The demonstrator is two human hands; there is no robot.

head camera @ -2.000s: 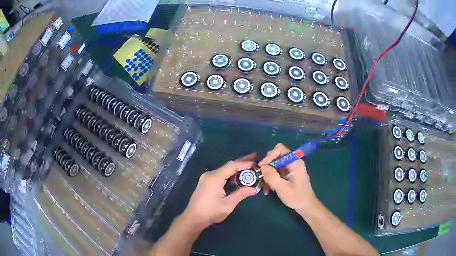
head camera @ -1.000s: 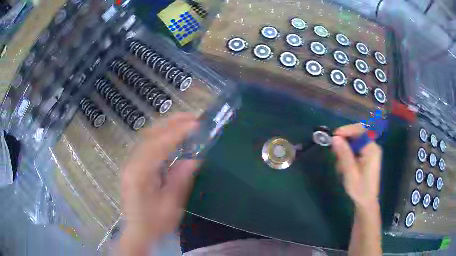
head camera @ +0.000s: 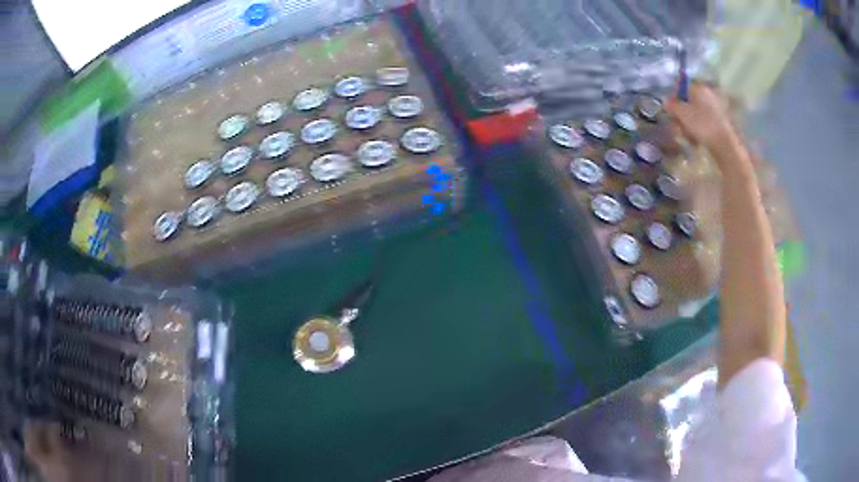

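The brass-silver round fixture [head camera: 323,345] lies on the green mat, with its small side projection towards the upper right. My right hand [head camera: 697,115] is at the far end of the right blister tray [head camera: 692,282], over its face-up speaker drivers [head camera: 607,208]. A short dark blue part of the pen tool [head camera: 683,80] stands up from its fingers; whether a driver is also in them is hidden by blur. My left hand [head camera: 47,454] is a blurred, cut-off patch at the lower left, over the left blister tray [head camera: 165,405] with black discs on edge; its fingers are unclear.
The centre blister tray stack [head camera: 283,231] holds rows of face-up discs, with blue dots [head camera: 435,188] at its right corner. A red patch [head camera: 502,125] lies between it and the right tray. Clear ribbed trays [head camera: 565,47] stand at the back. A yellow sheet [head camera: 91,224] is at left.
The view has swung right. My right hand has moved from above the mat beside the fixture to the right tray. My left hand has moved to the lower left edge of the view.
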